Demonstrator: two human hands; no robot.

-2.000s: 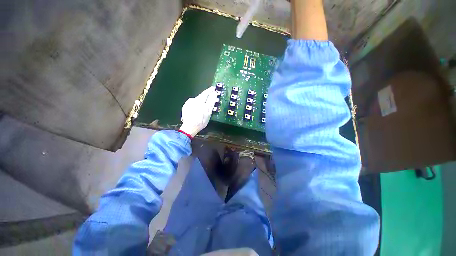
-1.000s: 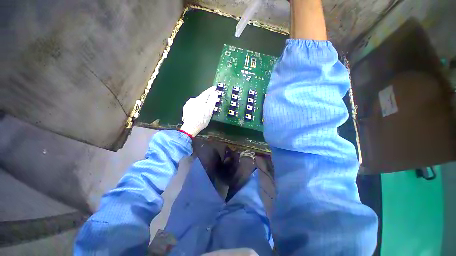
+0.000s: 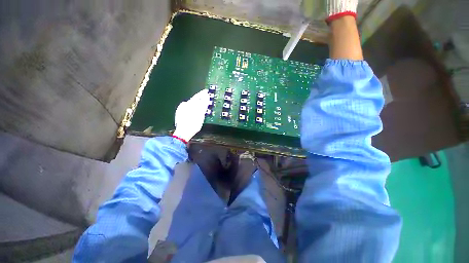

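Note:
A green printed circuit board lies flat on the dark green booth mat. Rows of black-and-white blocks stand on its left part. My left hand, in a white glove with a red cuff edge, grips the board's left edge. A pale nozzle points down over the board's upper edge. Only the white glove cuff and part of my right hand show at the top edge; its fingers are cut off, so its hold on the nozzle cannot be seen. My right sleeve covers the board's right end.
Grey booth walls rise at left and behind. Crusty yellowish residue lines the booth's left and back edges. A brown cardboard panel stands at right. A green bench mat with a small black object is at lower right.
The nozzle and my right arm have moved right, and my right glove's cuff now shows. The view has shifted, with more of the board visible. My left hand stays at the board's left edge.

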